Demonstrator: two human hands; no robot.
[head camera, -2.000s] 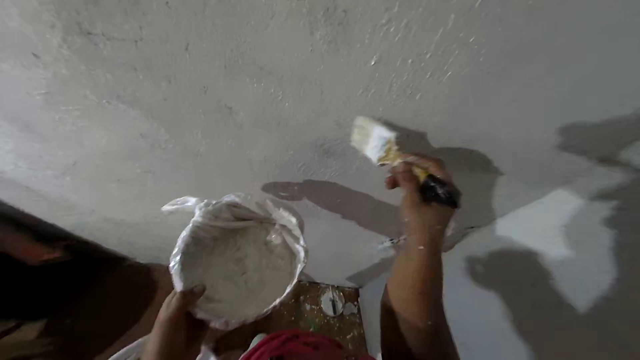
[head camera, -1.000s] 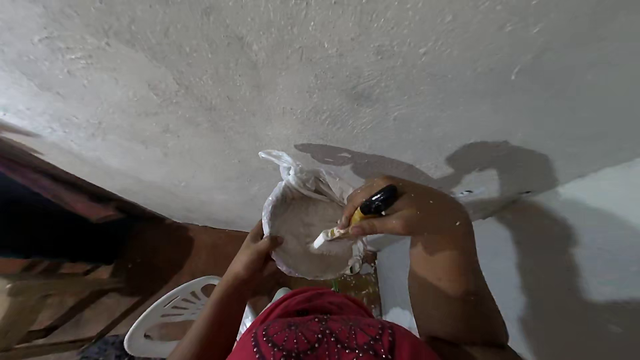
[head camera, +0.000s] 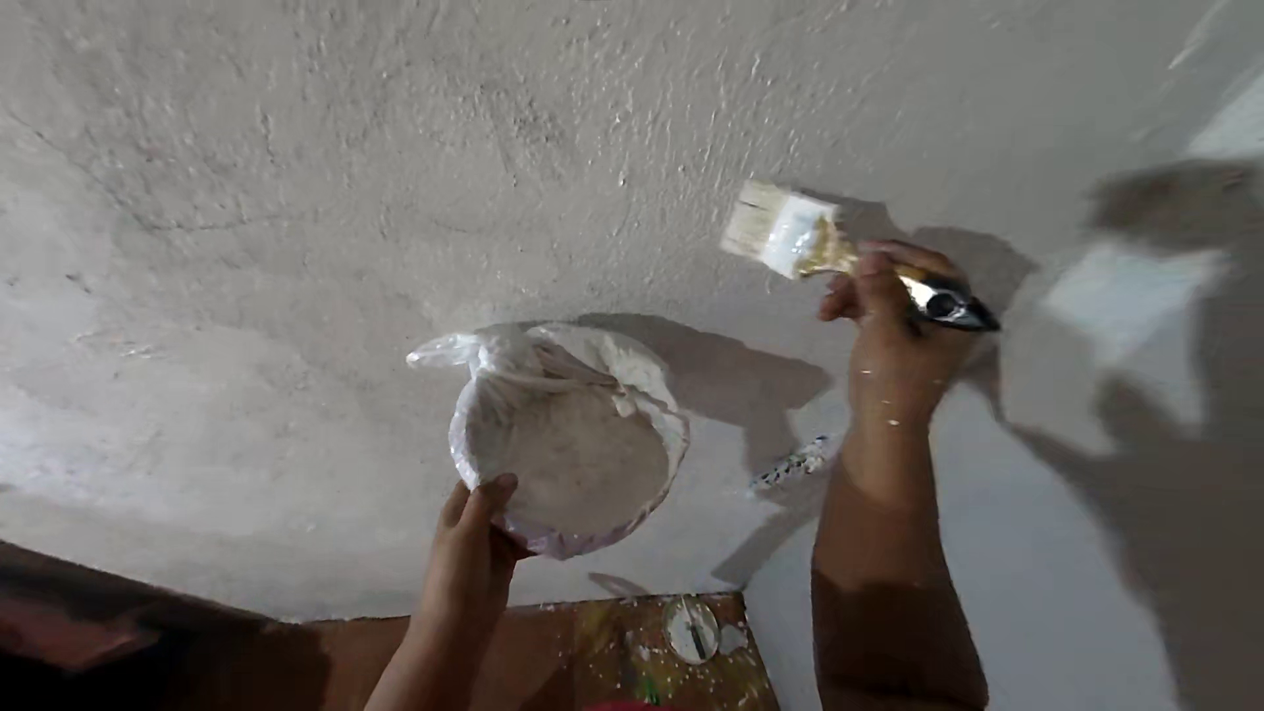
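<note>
My right hand (head camera: 899, 296) grips a paintbrush (head camera: 800, 232) by its handle, which has a black end. The brush's pale bristles point left at the grey-white rough wall (head camera: 395, 188); whether they touch it is hard to tell. My left hand (head camera: 484, 523) holds the lower left rim of a round container (head camera: 671, 494) lined with a thin white plastic bag, knotted at its upper left. Whitish paint (head camera: 583, 459) lies inside the container. Small white spots mark my right wrist.
A wall corner runs down the right, with a smoother pale wall (head camera: 1027, 573) beyond. Below is a brown floor (head camera: 553, 642) with paint spatter and a round white lid-like thing (head camera: 693, 630) on it. A dark area with something reddish (head camera: 69, 627) shows at lower left. Shadows fall across the walls.
One second ago the brush was in the container; now my right hand has it up at the wall, to the container's upper right. The view has shifted.
</note>
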